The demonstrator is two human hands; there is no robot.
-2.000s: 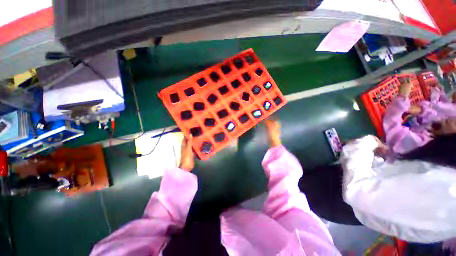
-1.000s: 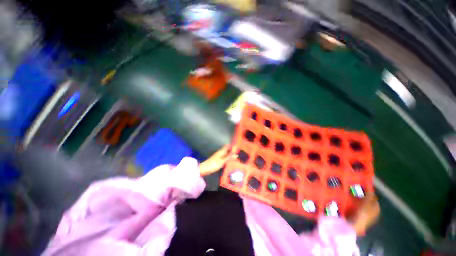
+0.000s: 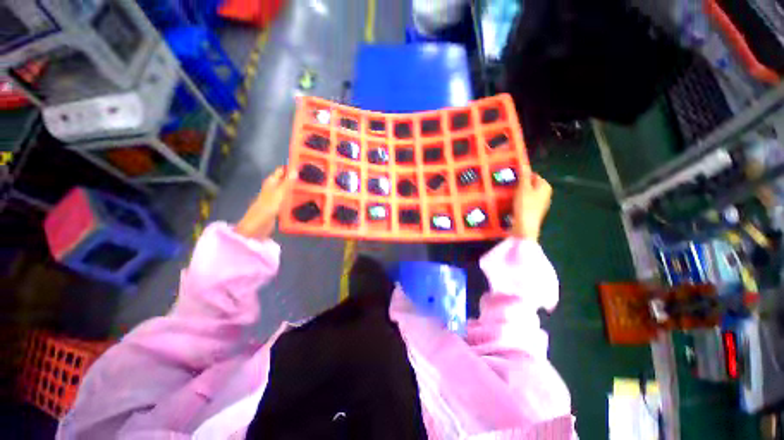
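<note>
A red-orange pocket tray is held up in front of me over the floor beside the bench. Its grid pockets hold dark, square black units, and some show a bright face. My left hand grips the tray's left edge. My right hand grips its right edge. Most fingers are hidden under or behind the tray. The tray sags slightly in the middle.
An orange-red fixture, papers and a box with red digits are on the green bench at right. Blue stools stand ahead and below. A purple-blue stool and red basket are at left.
The view has turned from the bench to the aisle. The tray has gone from above the green bench to above the floor, still held in both hands.
</note>
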